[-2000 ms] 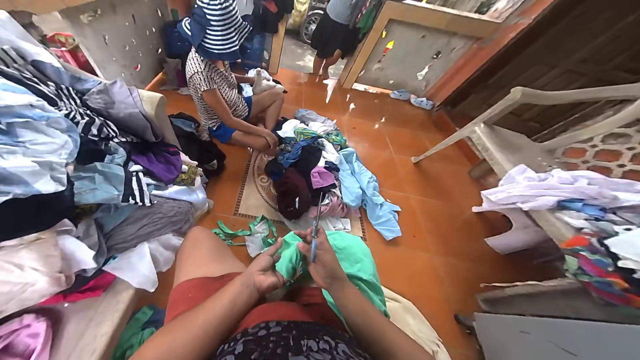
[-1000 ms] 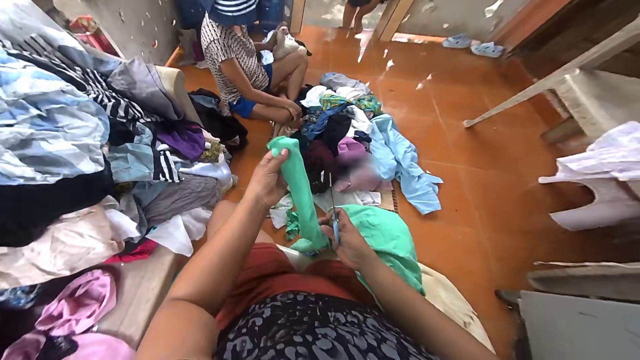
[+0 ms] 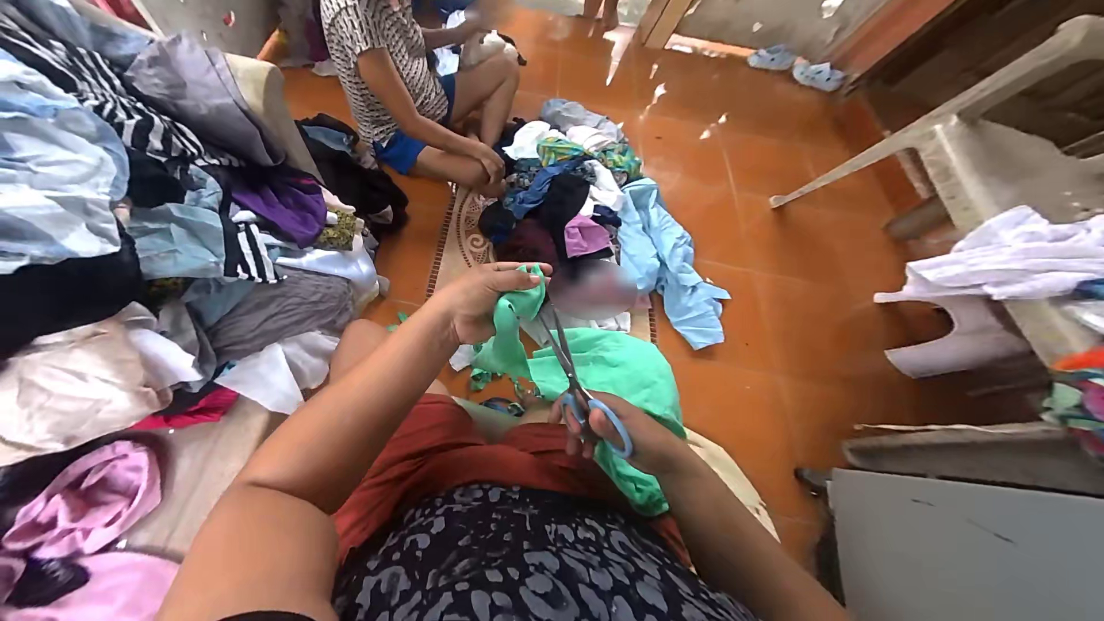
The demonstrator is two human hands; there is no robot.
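Green fabric (image 3: 617,366) lies over my right thigh, and a strip of it runs up to my left hand (image 3: 487,302), which pinches the cloth between thumb and fingers. My right hand (image 3: 612,427) holds scissors (image 3: 567,362) with light blue handles, fingers through the loops. The blades are parted and point up toward the cloth at my left hand; whether they touch it I cannot tell. Small green scraps (image 3: 481,378) lie on the floor beyond my lap.
A person (image 3: 410,95) sits on the floor beside a clothes pile (image 3: 578,194). More clothes (image 3: 259,198) are heaped on my left. On the right stand a plastic chair (image 3: 957,164) with white cloth (image 3: 1009,254) near it, and a grey panel (image 3: 966,543). Slippers (image 3: 793,67) lie farther back.
A second ago my left hand held a long green strip raised and stretched; now the cloth is bunched near the scissor tips. The scissors show their blades spread. The view has shifted.
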